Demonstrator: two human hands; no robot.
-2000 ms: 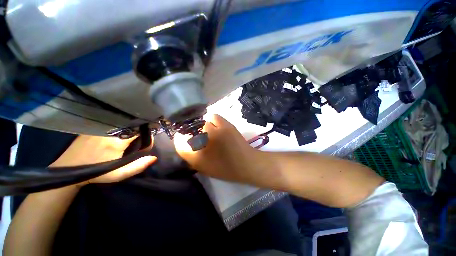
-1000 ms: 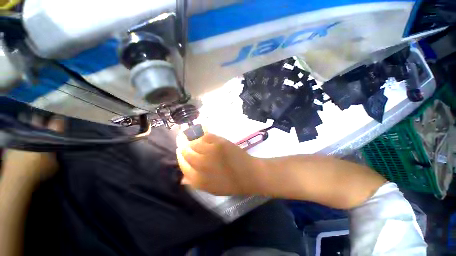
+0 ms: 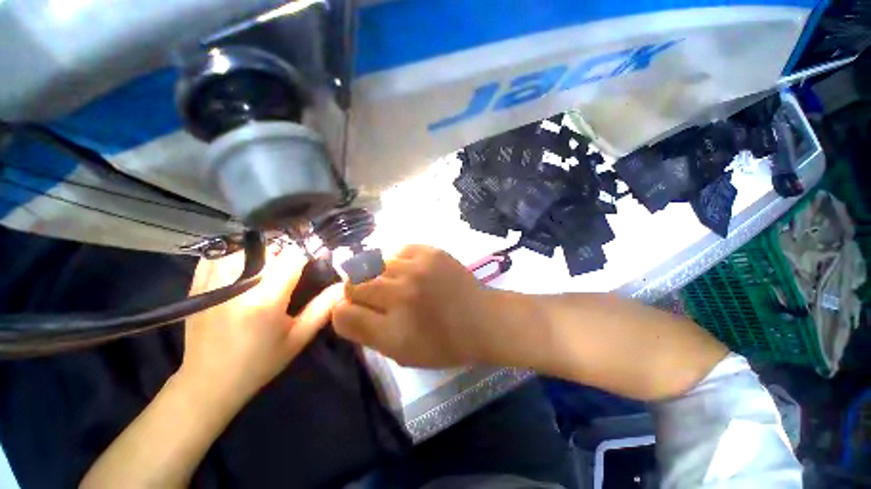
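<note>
The white and blue JACK lockstitch machine spans the top of the view. Black cloth lies under its needle area and hangs toward my lap. My left hand lies on the cloth left of the needle area, its fingertips partly behind the machine's parts. My right hand is at the right of the needle area, fingers bent together close to my left thumb; its fingertips are partly hidden, and what they hold cannot be made out. Small black labels lie piled on the white table.
Pink-handled snips lie just beyond my right wrist. More black labels lie farther right. A green basket with pale cloth stands beyond the table's ruler-marked edge. A dark lever crosses in front of my left hand.
My left hand was at the far left on the cloth a second ago and is now beside the needle area, close to my right hand. My right hand has stayed near the needle.
</note>
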